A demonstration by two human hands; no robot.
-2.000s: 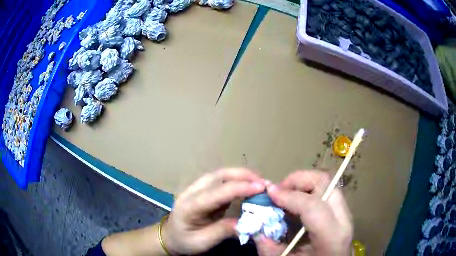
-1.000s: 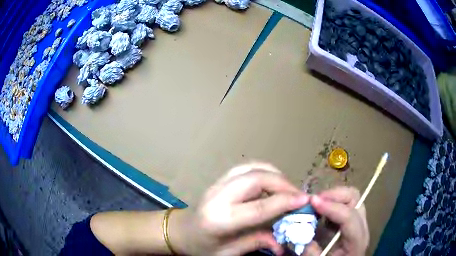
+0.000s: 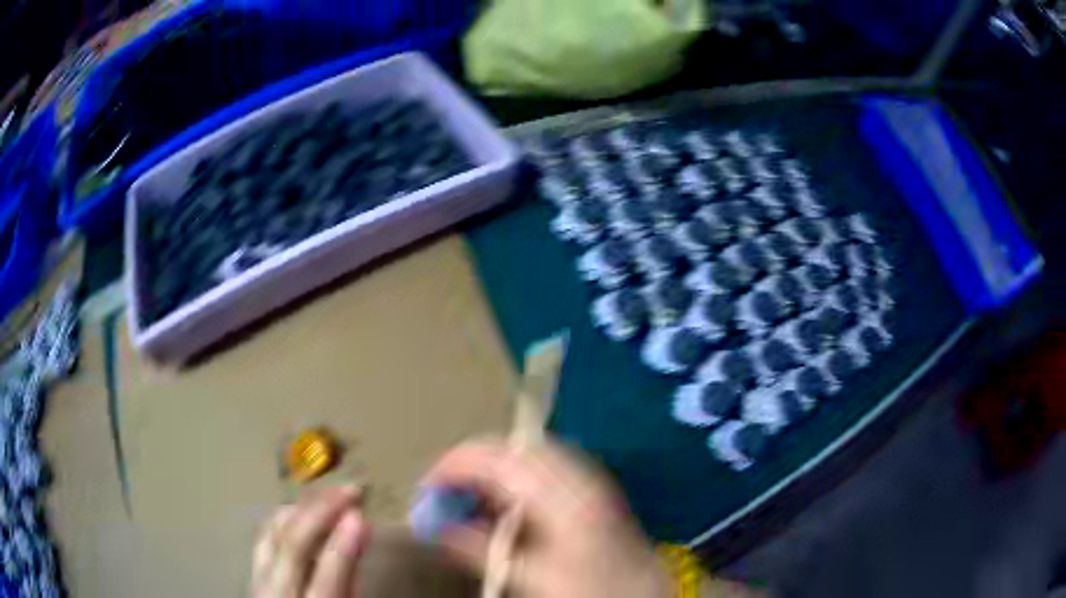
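My right hand (image 3: 549, 514) holds a small blue-grey and whitish piece (image 3: 445, 510) at its fingertips. The thin pale wooden stick of the brush (image 3: 532, 391) is also in this hand, its end pointing up. My left hand (image 3: 313, 543) is at the bottom edge, partly cut off and blurred, apart from the piece. I see nothing in its fingers. The orange cup (image 3: 312, 454) stands on the tan cardboard (image 3: 386, 339) above my left hand. Joined pieces (image 3: 766, 307), half dark and half white, stand in rows at the right.
A pale tub (image 3: 333, 251) full of dark cap parts lies at the upper left. A yellow-green bag (image 3: 579, 47) is at the far side. A blue box (image 3: 953, 204) stands beyond the rows. Pale ruffled parts (image 3: 29, 409) lie along the left edge.
The view has swung right, so the rows of joined pieces now show fully. My left hand has come off the piece, which my right hand now holds alone with the brush.
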